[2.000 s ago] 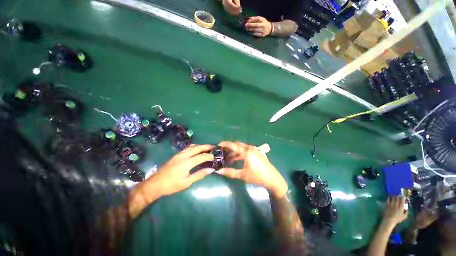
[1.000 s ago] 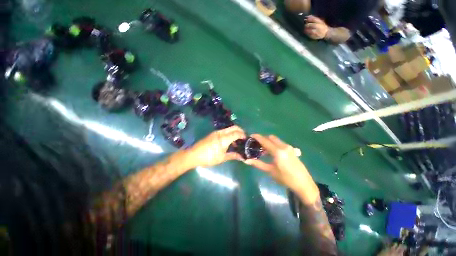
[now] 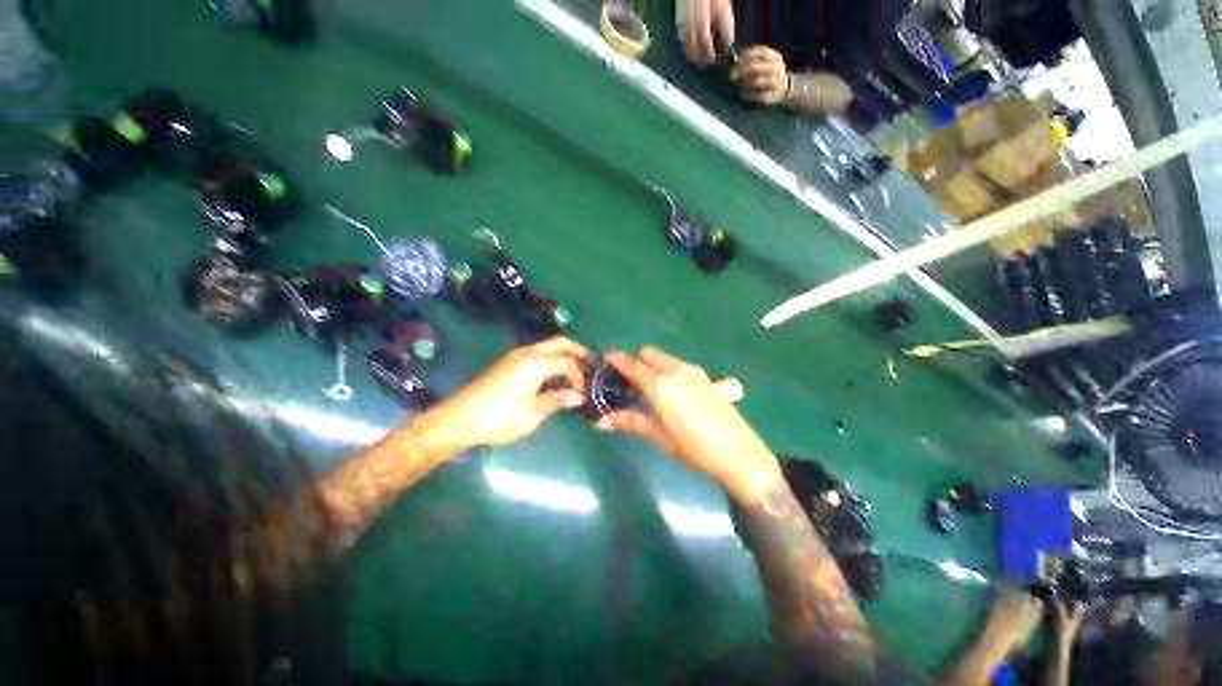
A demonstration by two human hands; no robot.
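A small black round unit [image 3: 610, 390] is held between my two bare hands at the middle of the view, above the green surface. My left hand [image 3: 543, 389] grips its left side with thumb and fingers. My right hand [image 3: 667, 399] grips its right side. Fingers and blur hide most of the unit. A pale cream piece [image 3: 728, 389], likely the mallet head, shows just behind my right hand. Wired units lie left of my hands, among them one with a blue-silver round face [image 3: 416, 268].
A pile of black units [image 3: 838, 516] lies right of my right forearm. A slanting white strip [image 3: 938, 241], yellow cord [image 3: 958, 346], blue bin [image 3: 1035, 533] and caged fan [image 3: 1179, 440] are at right. A tape roll [image 3: 623, 27] and another person's hands [image 3: 761, 74] are beyond the pale rail [image 3: 751, 154].
The view has swung and shifted, moving the surroundings in the picture. Both hands stay together around the black unit, which appears slightly turned.
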